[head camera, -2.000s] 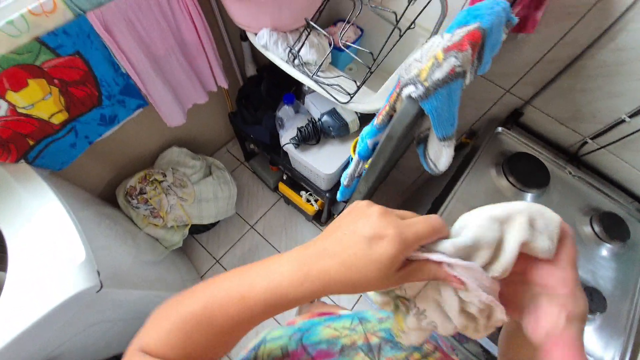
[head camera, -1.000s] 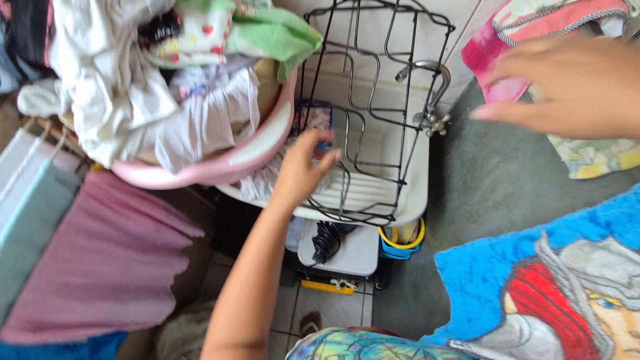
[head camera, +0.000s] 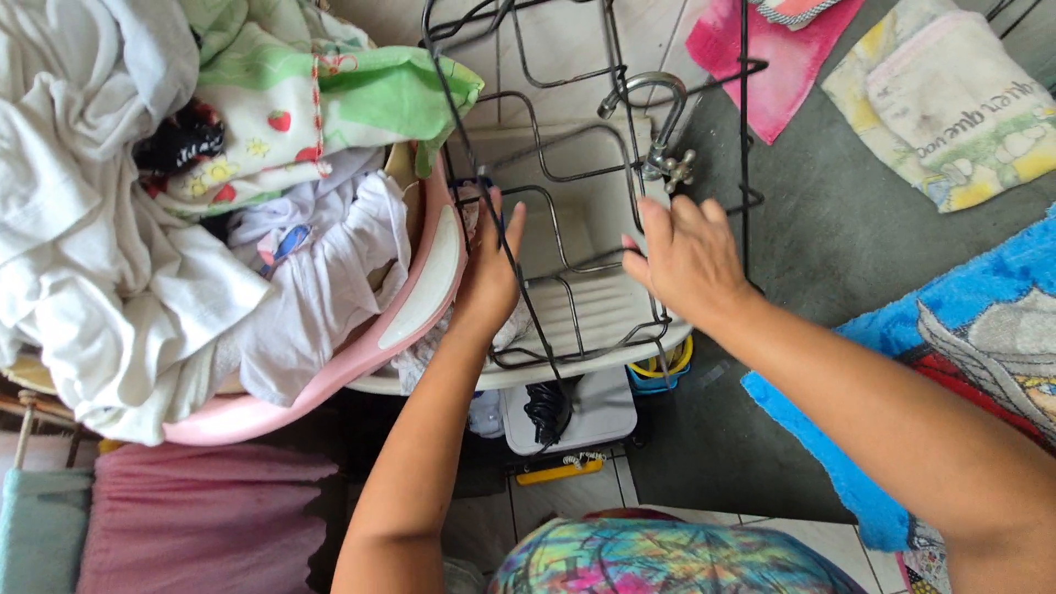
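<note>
A black wire rack (head camera: 535, 280) lies in front of the white ribbed laundry sink (head camera: 594, 318). My left hand (head camera: 492, 276) reaches behind the rack's left wires, beside the pink plastic basin (head camera: 433, 272), fingers spread, near crumpled lacy cloth (head camera: 417, 363). Whether it touches that cloth is hidden. My right hand (head camera: 689, 252) is at the rack's right side, fingers bent near its wire; whether they close on it cannot be told. The basin holds a heap of white clothes (head camera: 91, 223) and a green and white strawberry-print cloth (head camera: 280, 124).
A chrome tap (head camera: 660, 148) rises at the sink's right. Beyond it a pink cloth (head camera: 763, 66), a folded printed cloth (head camera: 957, 107) and a blue printed towel (head camera: 874, 396) lie on a grey surface. Below are a lidded white container (head camera: 606, 408) and a small blue bucket (head camera: 652, 381).
Both hands have moved to the wire rack's sides; the right one was over the cloths at upper right. Two seconds ago both hands held pale cloth. The view has turned from the stove toward the sink.
</note>
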